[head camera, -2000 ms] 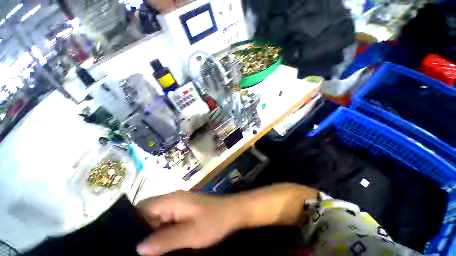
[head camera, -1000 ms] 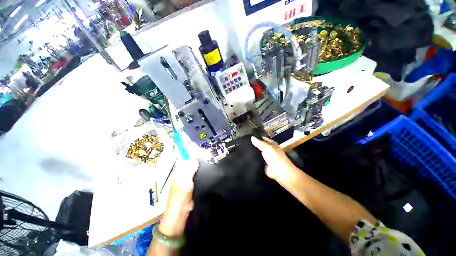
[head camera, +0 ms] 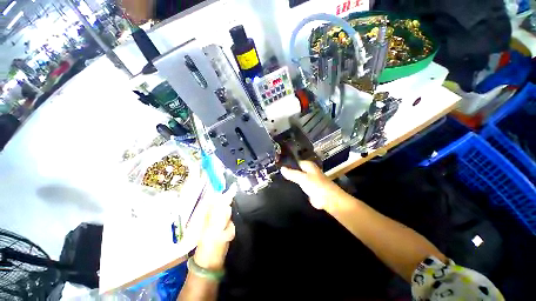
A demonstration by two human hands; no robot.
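A black garment lies under the lit needle area of the grey button sewing machine and hangs down over the table's front edge. My left hand is at the garment's left edge, just left of the machine head, with its fingers on the cloth. My right hand holds the cloth just right of the needle area, its fingertips close to the head. The button feeder arm stands to the right, away from the needle. The needle point and any button under it are too small to tell.
A bag of gold buttons lies left of the machine. A keypad, a black bottle and a green-rimmed bowl stand behind. A blue crate is at the right. A black fan is at the lower left.
Since one second ago my right hand has shifted slightly left, nearer the needle area. Two seconds ago my hand was over cloth in front of the table; now both hands are at the machine with the garment.
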